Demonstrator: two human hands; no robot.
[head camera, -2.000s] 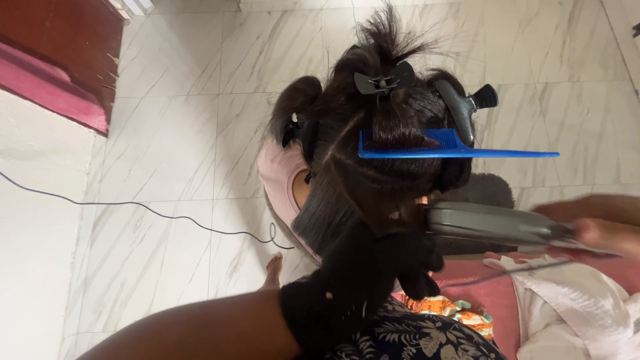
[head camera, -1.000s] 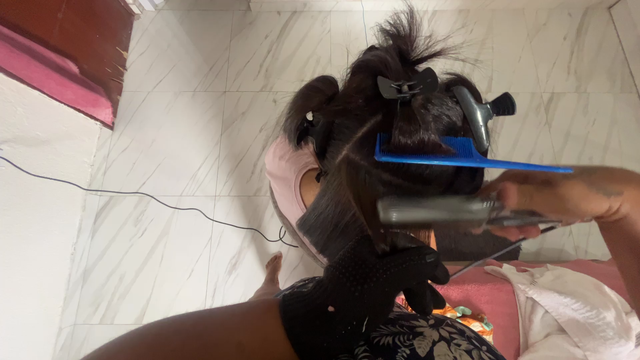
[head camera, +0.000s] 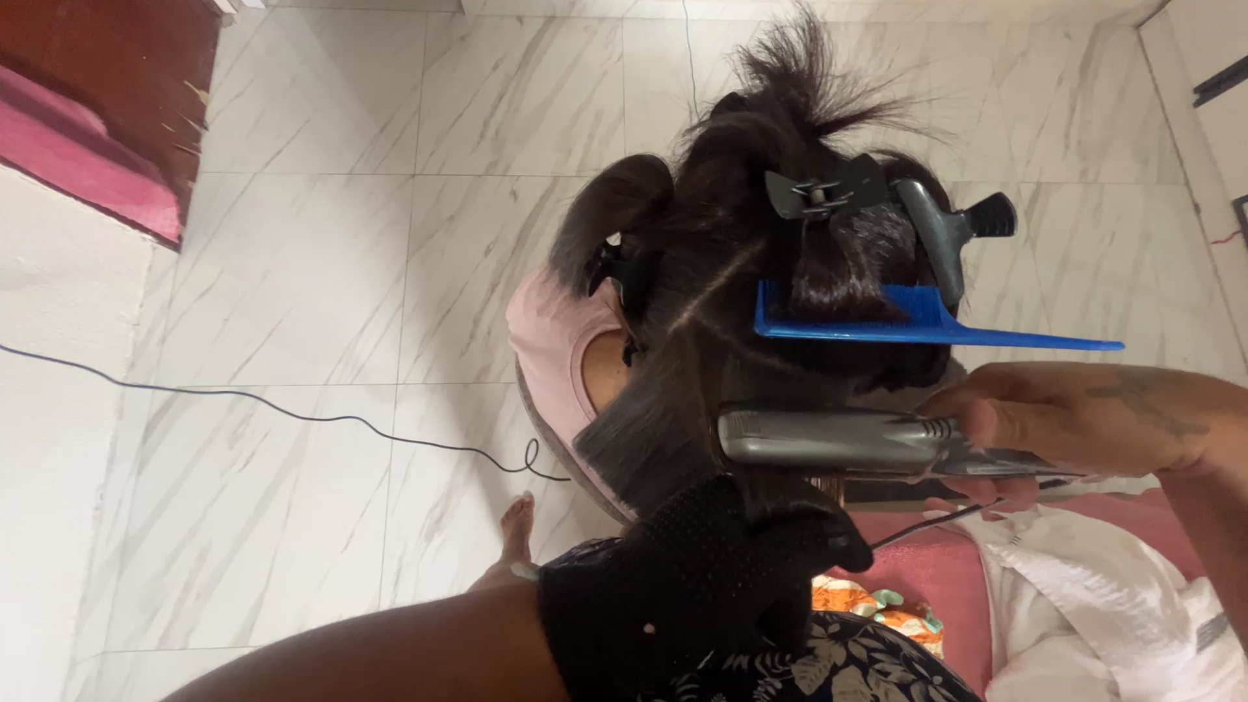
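Note:
A seated person's dark hair (head camera: 702, 214) is parted into sections. My left hand (head camera: 712, 556), in a black dotted glove, holds the lower end of a hair section between its fingers. My right hand (head camera: 1063, 419) grips a grey flat iron (head camera: 829, 439), which lies across that section just above the glove. A blue rat-tail comb (head camera: 848, 327) rests in the hair above the iron, its tail pointing right. A black claw clip (head camera: 824, 193) holds hair at the crown, a black hair clip (head camera: 941, 234) sits to its right, and another dark clip (head camera: 614, 273) is at the left side.
The iron's cord (head camera: 926, 526) runs down behind my gloved hand. White cloth (head camera: 1082, 585) and an orange patterned cloth (head camera: 877, 604) lie on a pink surface (head camera: 936, 565) at lower right. A thin dark cable (head camera: 370, 424) crosses the marble-look tiled floor (head camera: 302, 283) at left.
The flat iron, in my right hand, rose from beside the glove two seconds ago to higher on the hair, and is now a little lower again. My gloved hand stays close below it.

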